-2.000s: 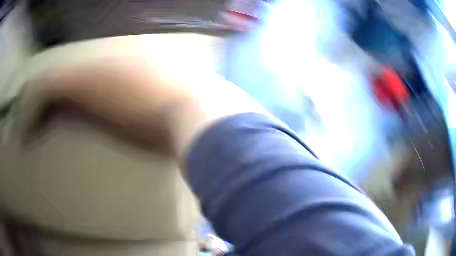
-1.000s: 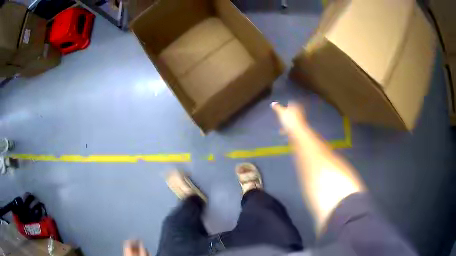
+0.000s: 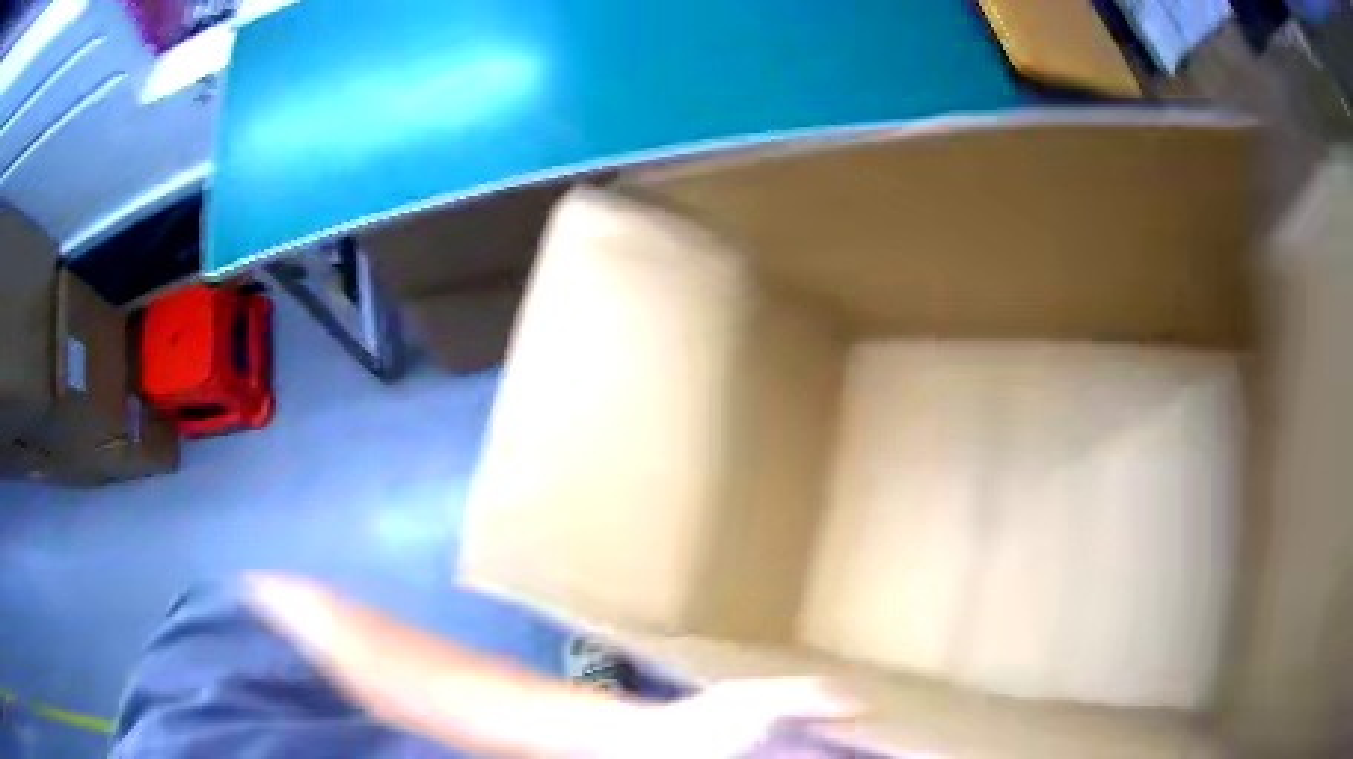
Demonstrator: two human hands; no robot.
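Observation:
A large brown shipping carton [image 3: 1024, 519] fills the right half of the view, tilted with its open top towards me. Its inside is bare brown board, and a pale flap or panel stands out on its left side. My left forearm comes in from the lower left. My left hand [image 3: 749, 715], blurred, is at the carton's near edge and appears to grip it; the fingers are partly hidden. My right hand is not in view.
A green work surface [image 3: 623, 74] lies behind the carton, its front edge close to the carton's far rim. A red stool [image 3: 201, 356] and brown cartons [image 3: 97, 386] are at the left. A white machine [image 3: 97, 104] is at the upper left.
The view has turned from the floor to the green surface. A carton is now raised close in front of me, with my left hand at its edge. My right arm has left the view.

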